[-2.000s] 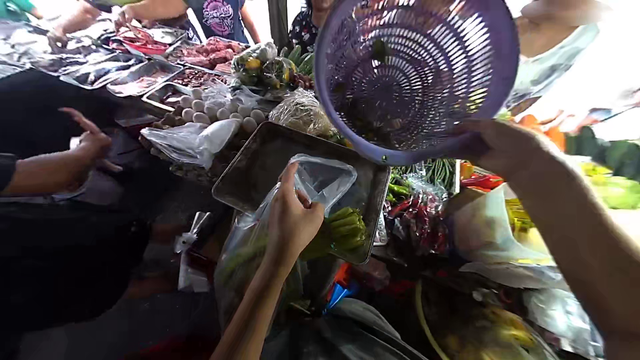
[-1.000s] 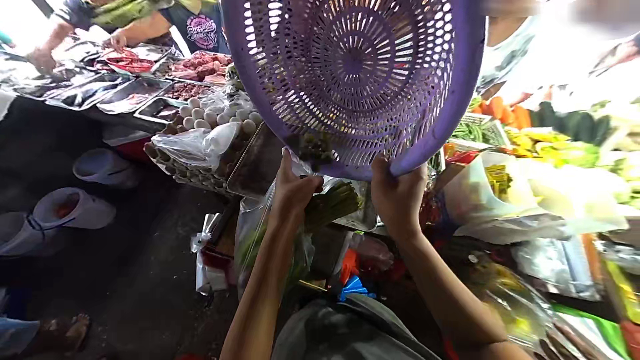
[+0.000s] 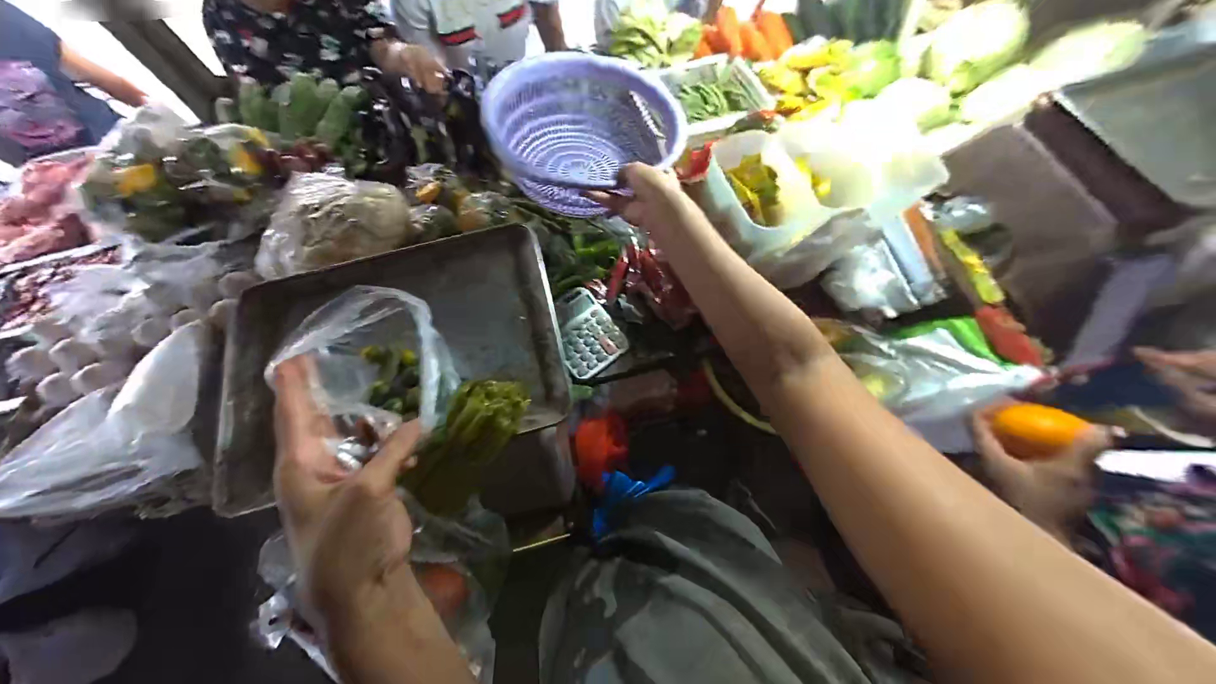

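Note:
My right hand (image 3: 651, 198) grips the near rim of a purple plastic colander basket (image 3: 581, 123), held over the produce with its inside showing. My left hand (image 3: 347, 484) holds a clear plastic bag (image 3: 432, 351) by its opened mouth; small green and yellow produce (image 3: 391, 375) shows within. Right beside the bag is a bundle of green stalks (image 3: 480, 418), whose lower part runs down behind plastic. Behind the bag lies a worn metal tray (image 3: 475, 285). A calculator (image 3: 591, 337) sits against the tray's right side.
Eggs (image 3: 66, 366) under plastic lie left. Bagged vegetables (image 3: 332, 214) and green gourds (image 3: 304, 109) stand behind the tray. A white bag of yellow produce (image 3: 765, 190) is right of the basket. At the right, another person's hand (image 3: 1035, 465) holds an orange-yellow item. People stand beyond the stall.
The basket was raised between both hands a second ago; now only my right hand holds it, farther forward and right. My left hand is off the basket and holds the bag open. The view has turned right.

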